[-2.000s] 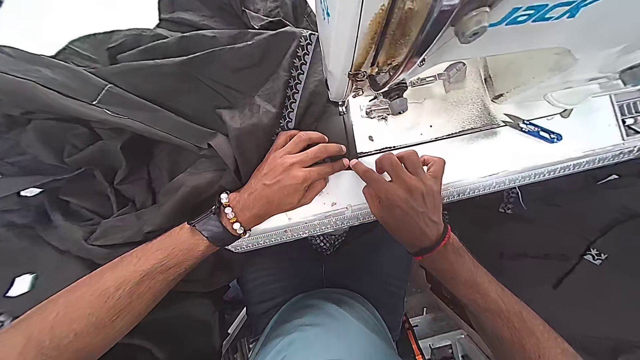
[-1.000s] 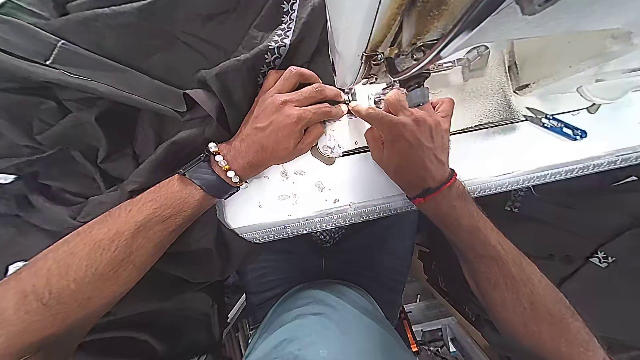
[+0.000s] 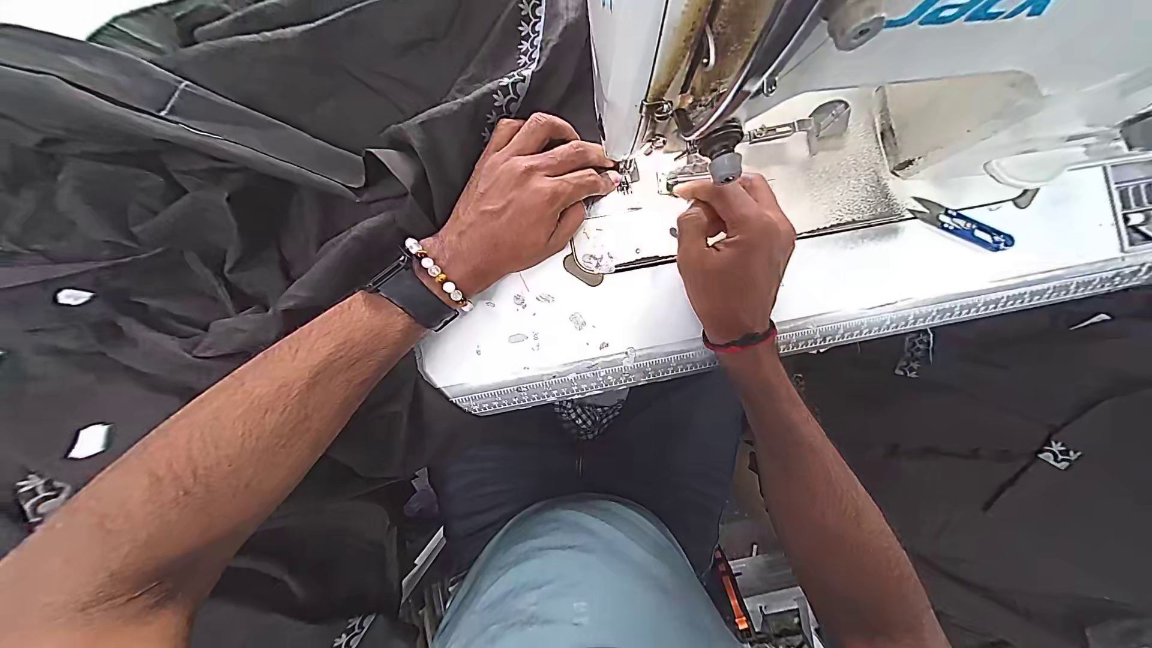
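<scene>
Under the head of a white sewing machine (image 3: pixel 954 54), my left hand (image 3: pixel 526 198) lies over the edge of dark fabric (image 3: pixel 297 117) with a patterned border (image 3: pixel 526 54). Its thumb and index finger close on a small dark piece of the fabric beside the needle area. My right hand (image 3: pixel 738 247) is to the right, its fingers curled just below a grey round knob (image 3: pixel 725 166), close to the presser foot area. Whether those fingers grip anything is hidden. A gap over the bright machine bed separates the two hands' fingertips.
Blue-handled thread snips (image 3: pixel 972 225) lie on the white table (image 3: pixel 648 315), right of my right hand. A measuring tape (image 3: pixel 594 378) runs along its front edge. More dark fabric (image 3: pixel 1017 432) spreads at the lower right. Small scraps dot the cloth at left.
Both hands have moved forward from nearer the table's front edge to the needle area. Since one second ago, my right hand's fingertips have moved right, away from my left hand's.
</scene>
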